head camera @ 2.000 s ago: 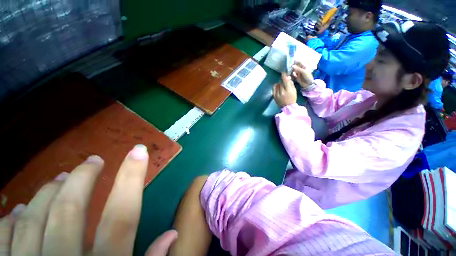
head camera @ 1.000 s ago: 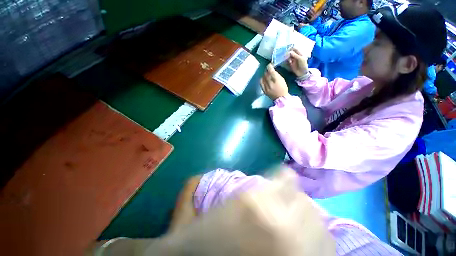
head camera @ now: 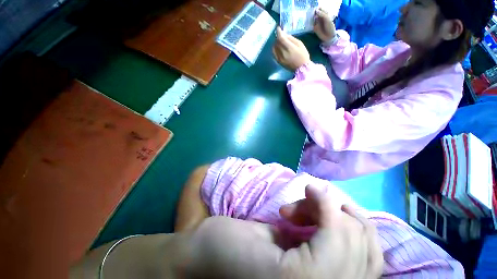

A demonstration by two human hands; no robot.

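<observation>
My left hand (head camera: 321,240) is blurred at the lower centre, its wrist with a thin bracelet coming from the lower left. It lies over my pink striped right sleeve (head camera: 240,188), with thumb and fingers curled. A dark pink patch shows between the fingers; I cannot tell whether they grip cloth. My right forearm shows below the pushed-up sleeve; my right hand is not visible. A reddish-brown board (head camera: 82,169) lies on the green bench (head camera: 212,128) at the left.
A second brown board (head camera: 185,41) lies behind, with a patterned sheet (head camera: 242,30) on its edge. At the right, a person in a pink smock (head camera: 376,117) holds a patterned sheet (head camera: 297,16). Stacked white and red items (head camera: 468,169) stand at the far right.
My left hand has moved from over the left board, fingers spread, across to my right sleeve, and its fingers have curled. The view has tilted down, so boards and neighbour sit higher.
</observation>
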